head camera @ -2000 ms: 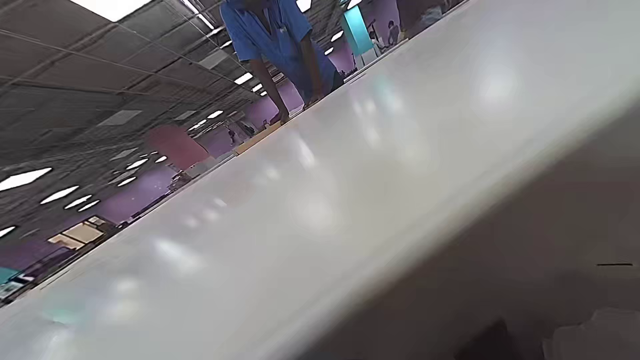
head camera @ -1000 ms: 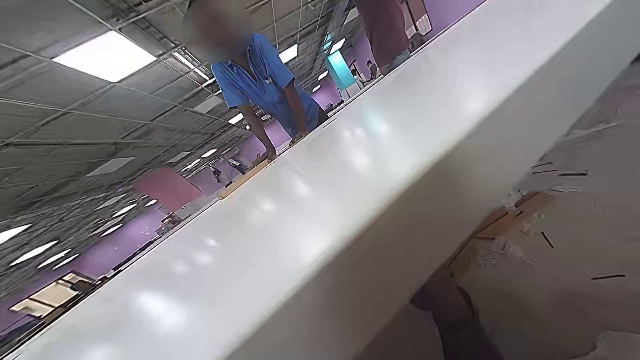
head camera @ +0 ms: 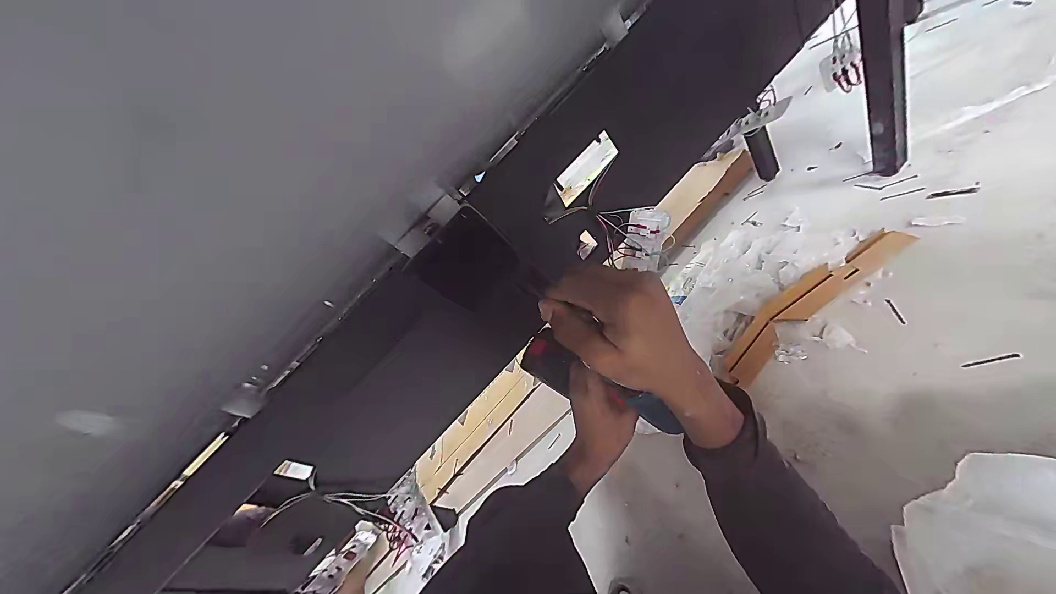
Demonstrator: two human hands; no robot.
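Under the white tabletop, both hands meet at a dark power drill with red and blue-green parts [head camera: 656, 410]. My left hand [head camera: 601, 412] is wrapped around the drill from below. Above it, my right hand [head camera: 623, 326] has its fingers curled near the drill's front, by the dark panel [head camera: 388, 363]; whether it grips the drill or a small piece at its tip cannot be told. The panel has rectangular cutouts, and a white socket module with loose wires [head camera: 646, 235] hangs just beyond my right hand.
More wired sockets [head camera: 346, 557] hang at the lower left. A dark metal leg [head camera: 887, 91] stands at the upper right. Bent cardboard strips [head camera: 813, 293], crumpled clear plastic and thin dark scraps litter the floor. A white sheet [head camera: 982, 528] lies at the lower right.
The view has swung down from the tabletop and room to the underside. Both my hands and the drill are now in view; the person in blue across the table is out of view.
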